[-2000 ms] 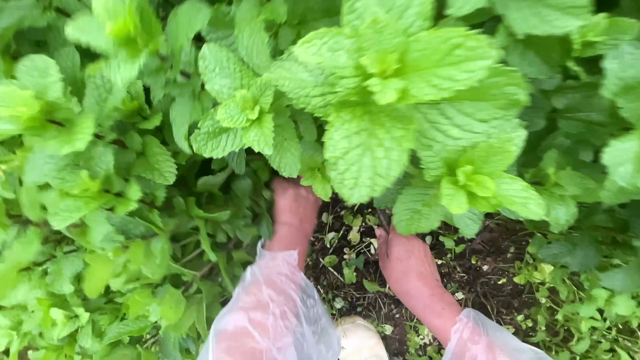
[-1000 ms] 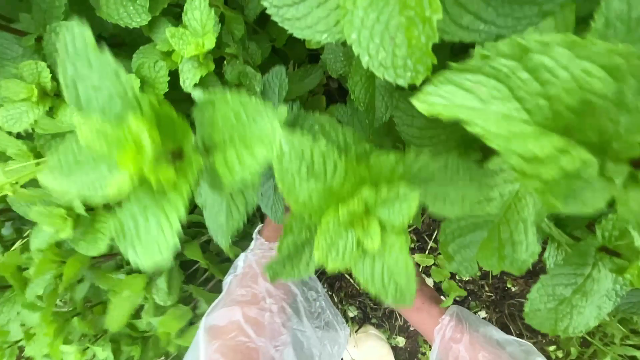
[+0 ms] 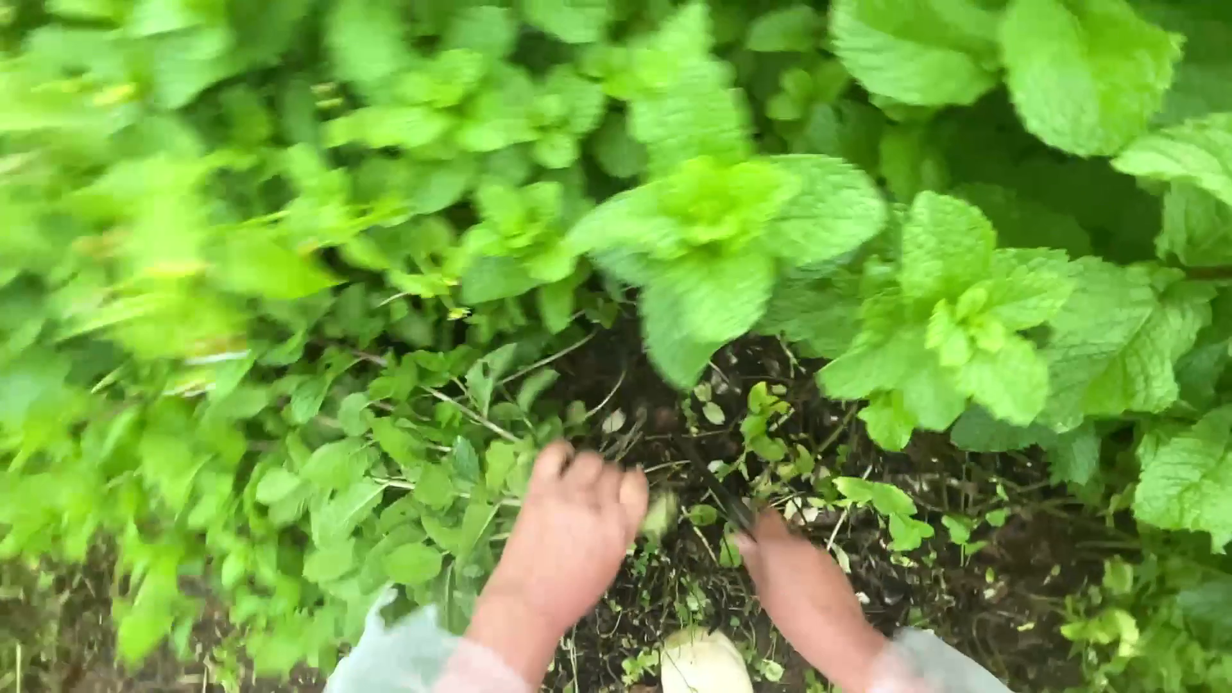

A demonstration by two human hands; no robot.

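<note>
My left hand (image 3: 577,525), in a clear plastic sleeve (image 3: 423,654), is curled around plant stems (image 3: 481,416) low at the edge of the leafy growth. To its right, my right hand (image 3: 794,577) is closed on a dark, narrow tool (image 3: 727,496) that points up and left toward the soil; its far end is hard to make out. The two hands are apart. Leafy shoots that look like mint (image 3: 712,231) rise just beyond them.
Dense green foliage (image 3: 173,289) fills the left and top, partly blurred. Large serrated leaves (image 3: 972,337) overhang the right side. Dark soil (image 3: 991,577) with small seedlings lies at the lower right. A pale shoe tip (image 3: 705,664) shows at the bottom.
Both hands, partly hidden by leaves a second ago, now show clearly. Stems in my left hand and the tool in my right are visible. The view has shifted.
</note>
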